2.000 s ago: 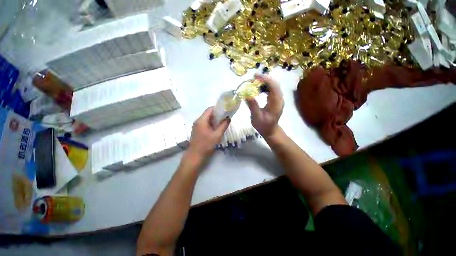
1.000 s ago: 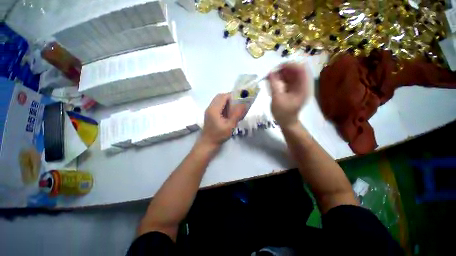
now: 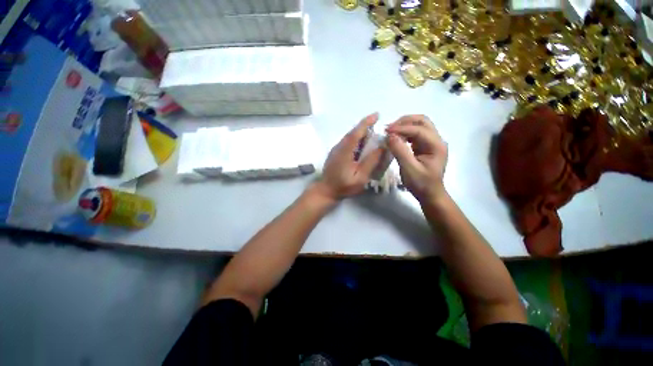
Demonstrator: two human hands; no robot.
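Note:
My left hand (image 3: 349, 163) holds a small white carton (image 3: 372, 146) upright between thumb and fingers, in front of the packed rows' right end. The carton is mostly hidden by the hand. My right hand (image 3: 421, 154) is at the carton's top edge, with thumb and index finger pinched together there. Whether the fingertips grip a flap or something else is too small to tell. White slim inserts (image 3: 387, 183) lie fanned on the table just below and between the hands.
Rows of packed cartons (image 3: 247, 150) stand at left. A pile of gold bottles (image 3: 494, 43) lies upper right, with a rust-brown cloth (image 3: 533, 161) below it. A yellow can (image 3: 129, 208), a black flat object (image 3: 112, 136) and a light blue carton (image 3: 43, 143) lie far left.
The bottle seen at the carton's mouth is no longer visible. My right hand has come back against the carton. The view has shifted, so table things sit further right and the left rows lower.

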